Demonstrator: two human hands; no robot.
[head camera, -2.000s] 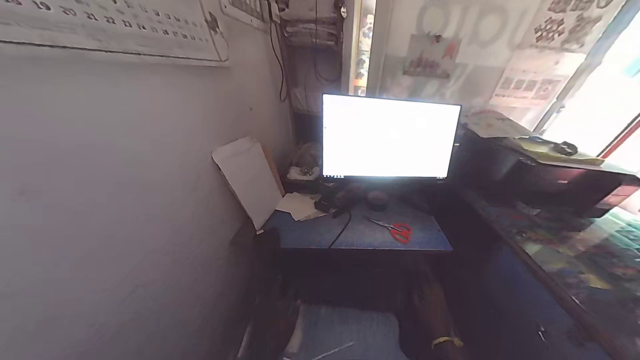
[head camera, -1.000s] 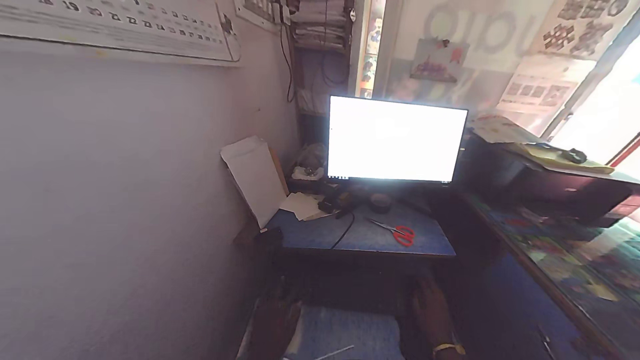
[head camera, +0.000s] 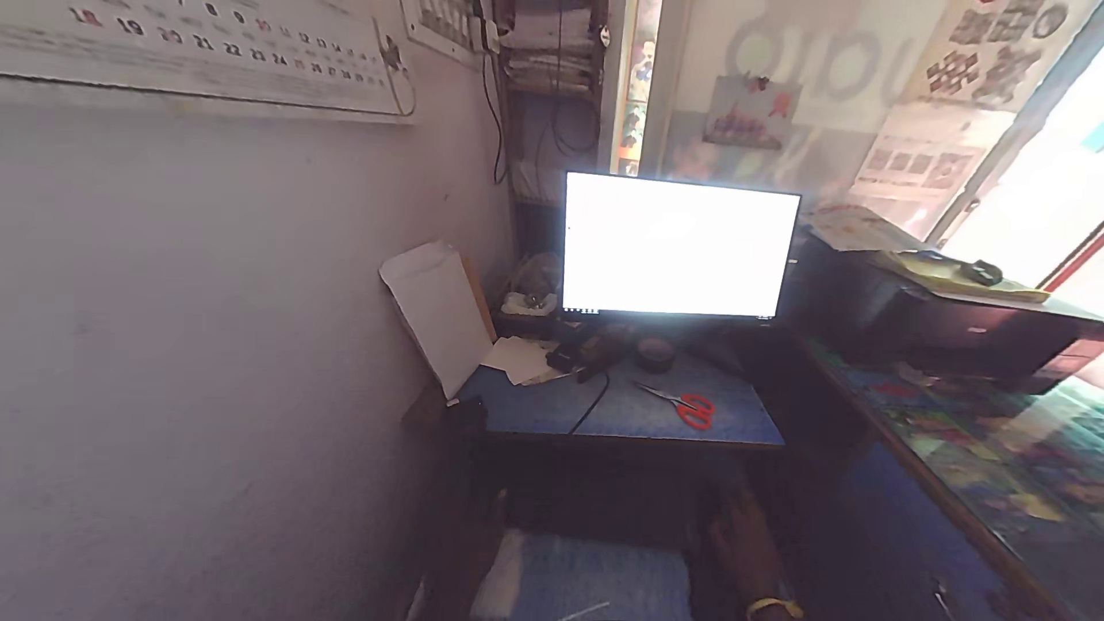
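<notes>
My right hand (head camera: 740, 528), with a yellow band at the wrist, rests low in the dark area below the blue desk top; its fingers are too dim to read. My left hand (head camera: 485, 535) is a dark shape at the lower left, barely told from the shadow. Between the hands lies a light blue surface (head camera: 595, 573) with a thin pale stick-like thing on it. Above them, red-handled scissors (head camera: 681, 404) lie on the desk top (head camera: 535, 414), beside a black cable (head camera: 593, 405) and a roll of dark tape (head camera: 655, 354). A lit monitor (head camera: 681, 250) stands behind.
A white paper envelope (head camera: 440, 315) leans on the left wall near loose papers (head camera: 522, 358). At the right, a dark printer (head camera: 949, 323) carries papers and a small black object (head camera: 981, 272). A glass-topped counter (head camera: 992, 466) runs along the right side. Calendar (head camera: 216, 52) on the wall.
The left hand, raised and plainer one second ago, now shows only faintly in the shadow. The right hand stays at about the same place. Scissors and papers have not moved.
</notes>
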